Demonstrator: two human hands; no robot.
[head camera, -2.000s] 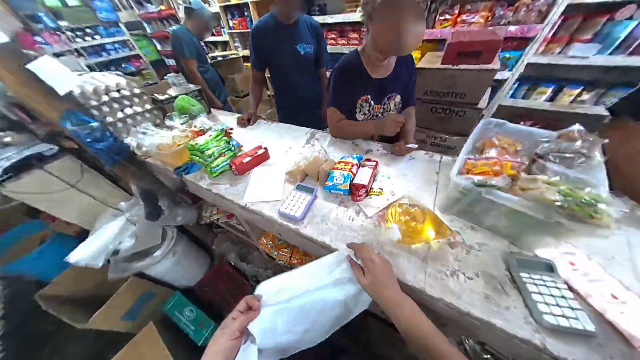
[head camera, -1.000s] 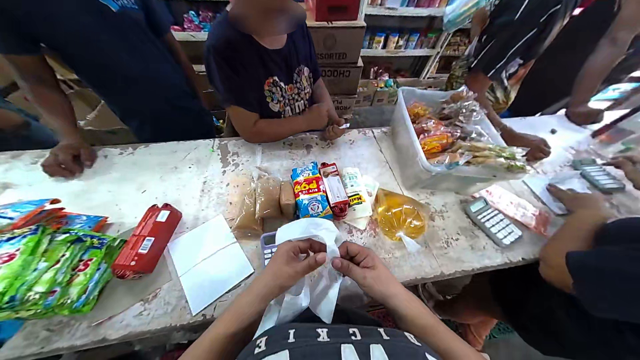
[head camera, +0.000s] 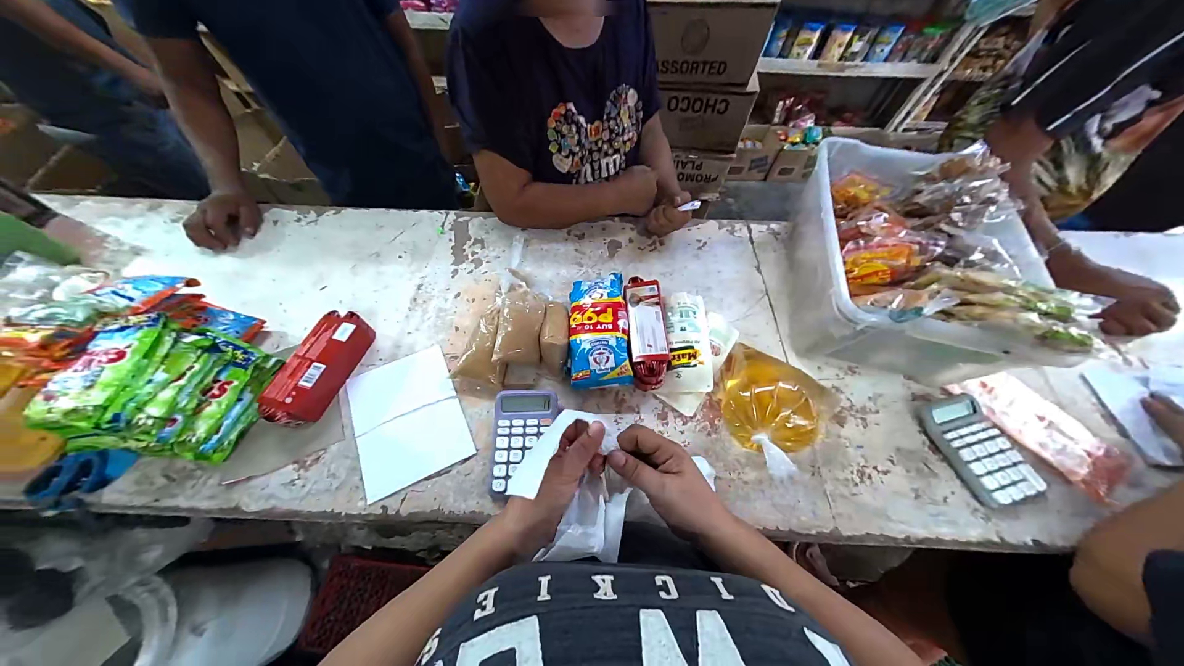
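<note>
My left hand (head camera: 569, 462) and my right hand (head camera: 661, 472) pinch a thin white plastic bag (head camera: 587, 527) between their fingertips, low over the counter's near edge. A purple calculator (head camera: 520, 430) lies beside my left hand, partly covered by the white plastic. Just beyond are bags of brown powder or sugar (head camera: 520, 324), a blue and red pack (head camera: 599, 338), a dark red pack (head camera: 647, 319) and a white and green pack (head camera: 686, 342). A tied clear bag of yellow oil-like liquid (head camera: 768, 402) rests to the right of my right hand.
White paper (head camera: 412, 425), a red pack (head camera: 319, 365) and green sachets (head camera: 139, 388) lie left on the worn counter (head camera: 370, 250). Rightward stand a clear plastic bin (head camera: 823, 240) of bagged food and a grey calculator (head camera: 982, 449). Several people lean at the counter, one beside me at right.
Both my hands have come together at the white plastic, which hung spread between them two seconds ago. The view has turned and tilted down to the counter.
</note>
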